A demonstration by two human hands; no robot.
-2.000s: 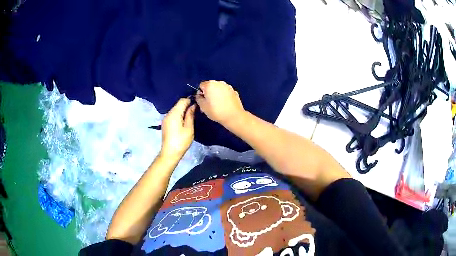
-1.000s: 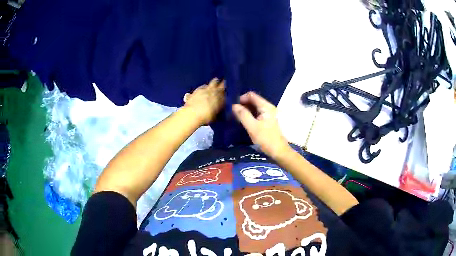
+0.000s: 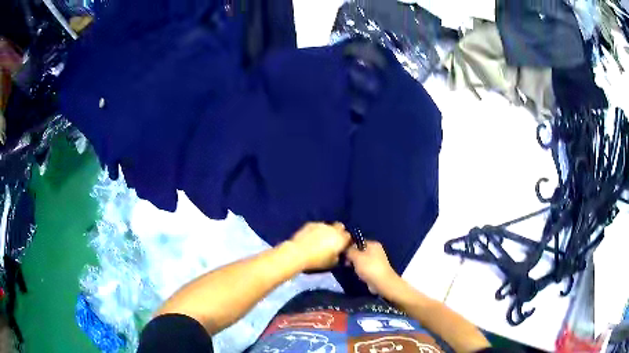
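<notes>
A dark navy jacket (image 3: 303,138) lies spread out in front of me, with its front edge running down towards me. My left hand (image 3: 322,245) is bare and closed on the cloth at the lower front edge. My right hand (image 3: 371,265) is bare, close beside it, with its fingers pinching the same edge. A small dark, shiny thing (image 3: 358,238) shows at the right fingertips; I cannot tell what it is. The fingertips are partly hidden in the dark cloth.
A tangled pile of black hangers (image 3: 569,200) lies on the white table (image 3: 483,165) at right. Beige garments (image 3: 479,58) and a dark grey garment (image 3: 541,34) lie at the far right. Crinkled clear plastic (image 3: 172,248) is heaped at left, above the green floor (image 3: 62,241).
The view has tilted up, showing the jacket's far part and the garments beyond. My hands were apart a second ago; now they are together on the jacket's front edge.
</notes>
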